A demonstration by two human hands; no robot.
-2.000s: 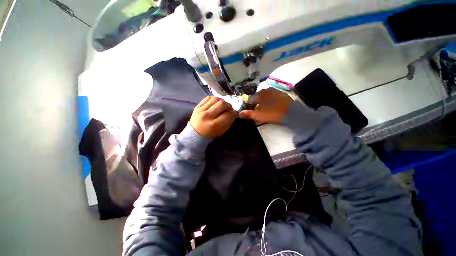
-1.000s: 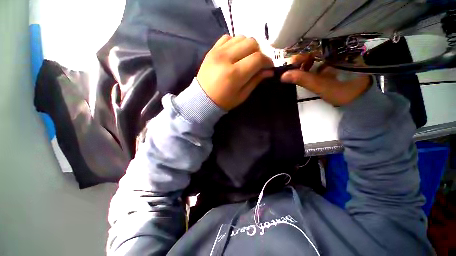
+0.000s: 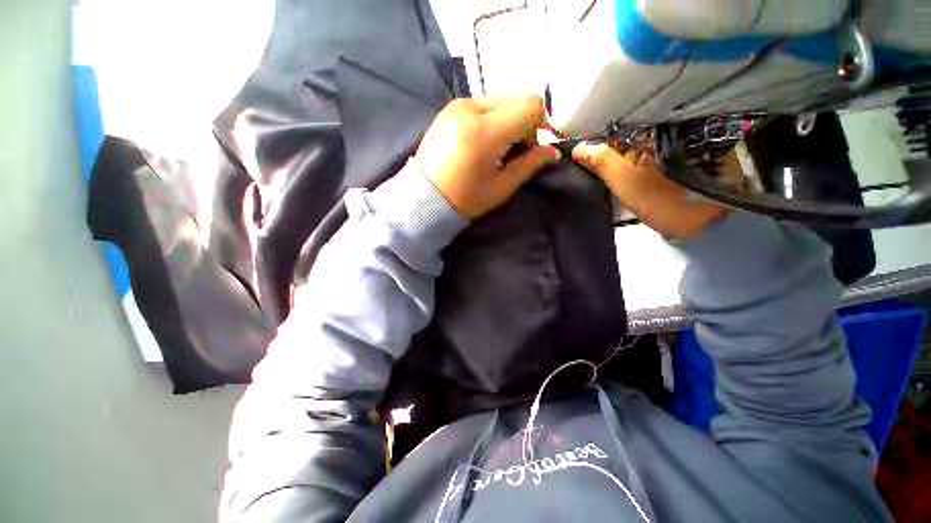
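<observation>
A black garment (image 3: 510, 276) lies over the white table and hangs toward my lap, with its shinier lining folded at the left. My left hand (image 3: 480, 153) pinches the garment's upper edge between thumb and fingers. My right hand (image 3: 653, 189) holds the same edge just to the right, thumb extended, its fingers partly hidden by the machine. The white sewing machine head (image 3: 735, 31) with a blue stripe is above and right of my hands. The needle area is crowded and unclear.
A black flat slab (image 3: 801, 163) lies on the table behind my right wrist. A blue crate (image 3: 868, 347) is below the table at the right. A pale wall (image 3: 51, 306) is at the left. A white cable (image 3: 533, 409) hangs over my sweatshirt.
The view has moved closer over my hands since two seconds ago, and the machine head now covers the upper right. Since one second ago, the garment below my hands has shifted slightly; both hands keep their hold.
</observation>
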